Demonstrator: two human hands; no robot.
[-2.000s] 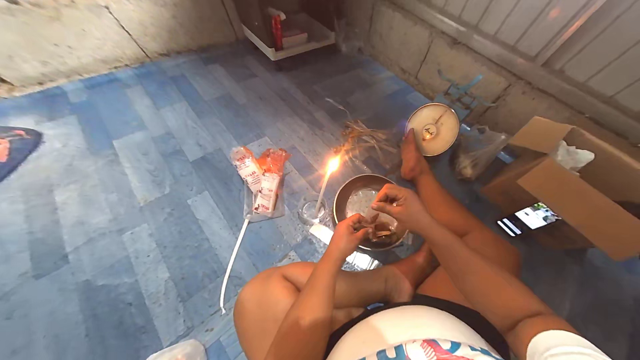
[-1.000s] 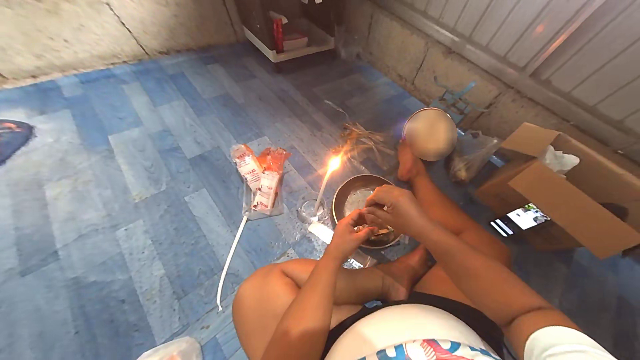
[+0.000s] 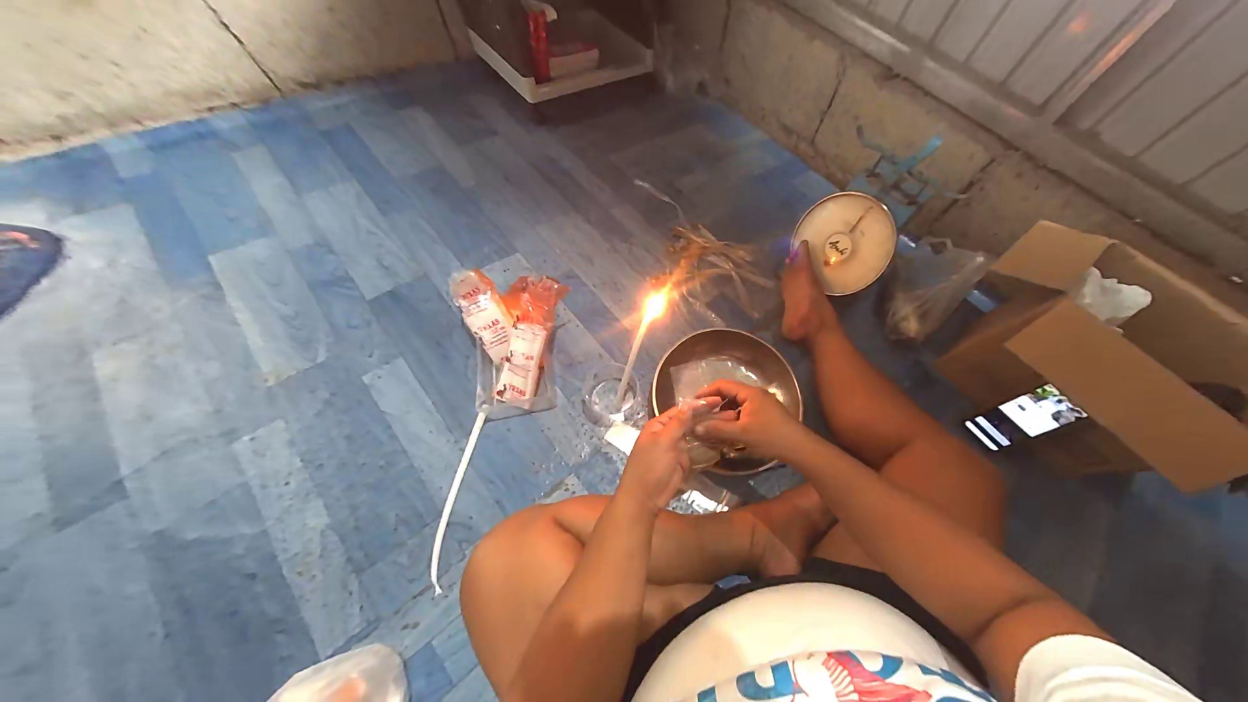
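Observation:
My left hand (image 3: 660, 456) and my right hand (image 3: 749, 421) meet over a round metal bowl (image 3: 667, 375), their fingertips pinching a small clear plastic piece (image 3: 698, 409) between them. Inside the bowl lies clear plastic, with other contents partly hidden by my hands. Left of the bowl, a lit white candle (image 3: 634, 359) leans upright in a small clear glass holder (image 3: 612, 395), its flame a little above and left of the bowl's rim. Printed red and white packets (image 3: 522, 361) lie farther left in clear plastic. A white strip (image 3: 456, 502) runs from them towards my knee.
Dry straw-like strands (image 3: 717, 263) lie behind the candle. A round lid (image 3: 868, 239) stands by my foot, near a plastic bag (image 3: 926, 292). An open cardboard box (image 3: 1121, 390) and a lit phone (image 3: 1029, 414) are at right. A white-edged shelf (image 3: 585, 86) stands at the back.
My hands stay together over the bowl, with small shifts of the fingers. The clear piece between them shows more plainly now. The candle stays lit.

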